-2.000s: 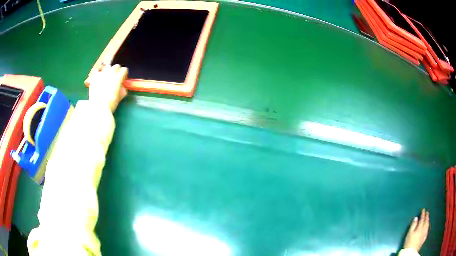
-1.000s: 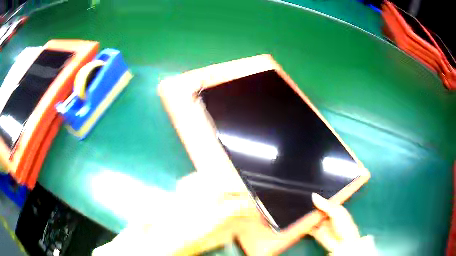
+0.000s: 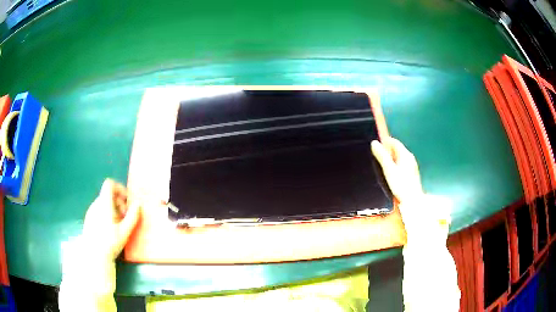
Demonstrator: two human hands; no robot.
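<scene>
An orange-red foam tray (image 3: 268,242) lies on the green mat in front of me, near the bench's front edge. A display assembly (image 3: 277,161) lies in it, glossy black face up, with light streaks reflected on it. Thin pale parts show along its lower edge. My left hand (image 3: 113,213) is at the tray's left edge, blurred and overexposed; its grip is unclear. My right hand (image 3: 397,169) holds the tray's right edge, with its thumb at the panel's right side.
A blue tape dispenser (image 3: 25,146) stands at the far left beside an orange foam edge. Stacked foam trays (image 3: 511,122) stand at the right, and more trays with dark panels (image 3: 466,262) are at the lower right. The bench edge is close below the tray.
The tray with the panel has come from the far left of the bench to the front and turned square to me. My right hand has moved to its right side.
</scene>
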